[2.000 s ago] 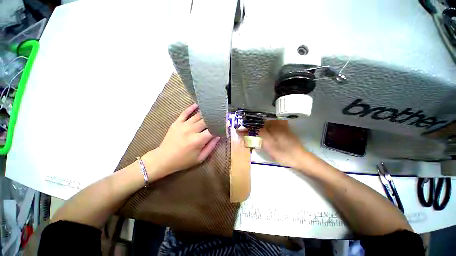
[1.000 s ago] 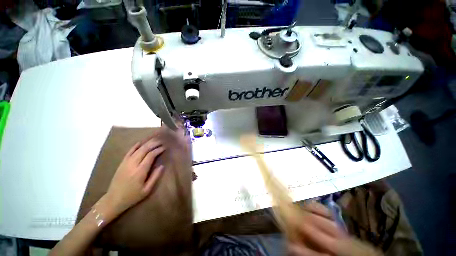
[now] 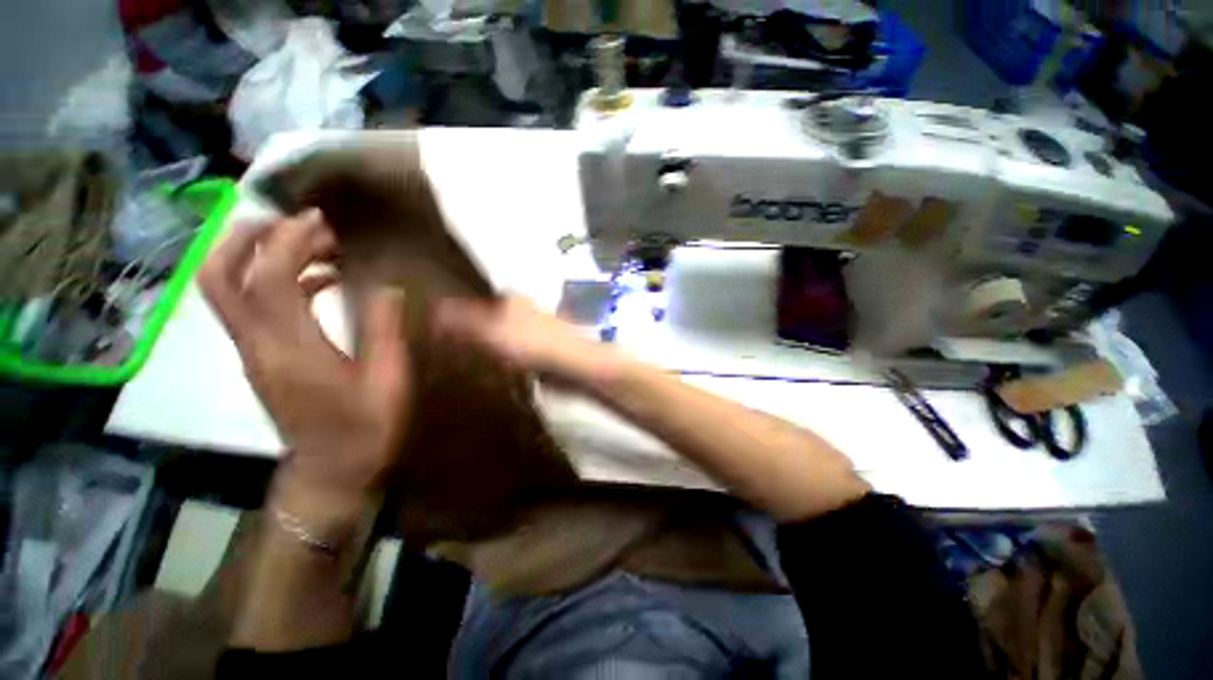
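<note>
A brown cloth panel is lifted and blurred at the left part of the white table, away from the needle. My left hand is raised at the cloth's left side, blurred, fingers apart; whether it holds cloth is unclear. My right hand reaches left across the table and touches the cloth's right part; its fingertips are blurred against it. The sewing machine marked "brother" stands behind, its needle area lit, with no cloth there.
A tan strip lies over the black scissors. Snips lie beside them. A dark rectangle is on the machine bed. A green-rimmed basket is at the left. A crumpled brown pile is at the lower right.
The cloth has come away from the needle area and up off the table at the left. The tan strip has gone from my right hand onto the scissors. My right hand has moved left to the cloth.
</note>
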